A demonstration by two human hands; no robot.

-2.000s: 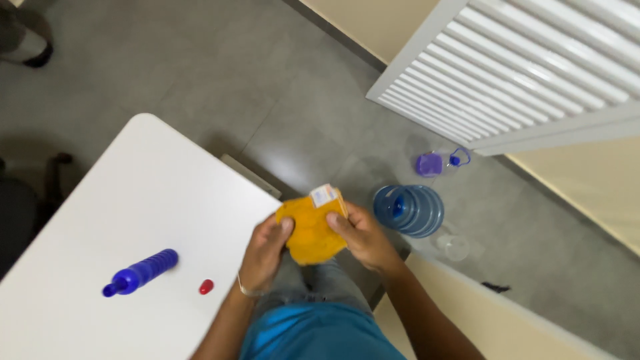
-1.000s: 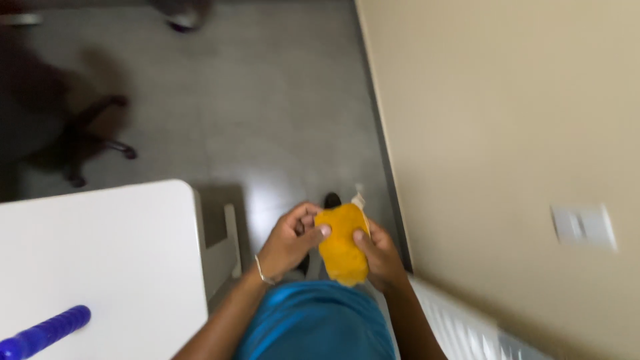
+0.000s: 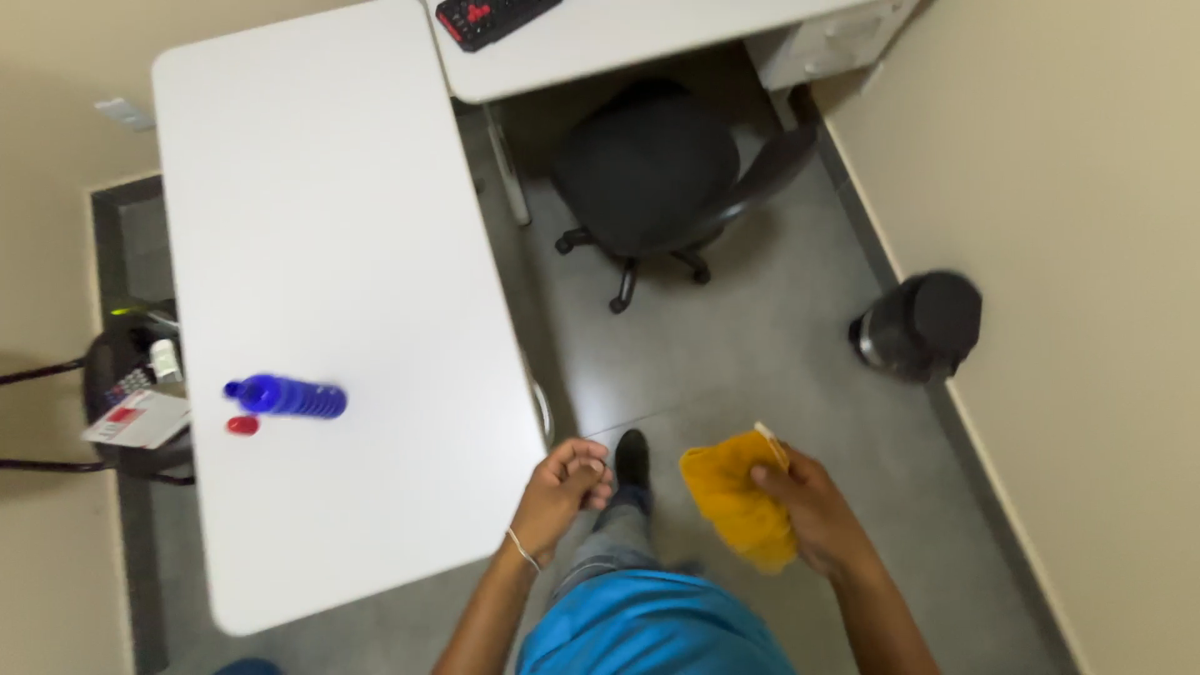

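Note:
A folded yellow cloth (image 3: 736,497) with a white tag at its upper edge is held by my right hand (image 3: 811,506), thumb on top. My left hand (image 3: 567,492), with a thin bracelet at the wrist, is by the near right corner of the white table (image 3: 328,234); its fingers are curled loosely and whether they hold anything is unclear. On the table a blue plastic bottle (image 3: 305,397) lies on its side, and a small red object (image 3: 242,426), perhaps a cap, lies beside its neck end.
A black swivel chair (image 3: 647,169) stands beyond my feet. A black pedal bin (image 3: 919,323) is by the right wall. A second white table (image 3: 609,33) bears a black and red keyboard (image 3: 483,19). At the left, a dark chair (image 3: 108,356) holds a white and red paper or box (image 3: 141,419).
The view has swung round widely. My left hand has let go of the yellow cloth and is now apart from it; my right hand still holds it.

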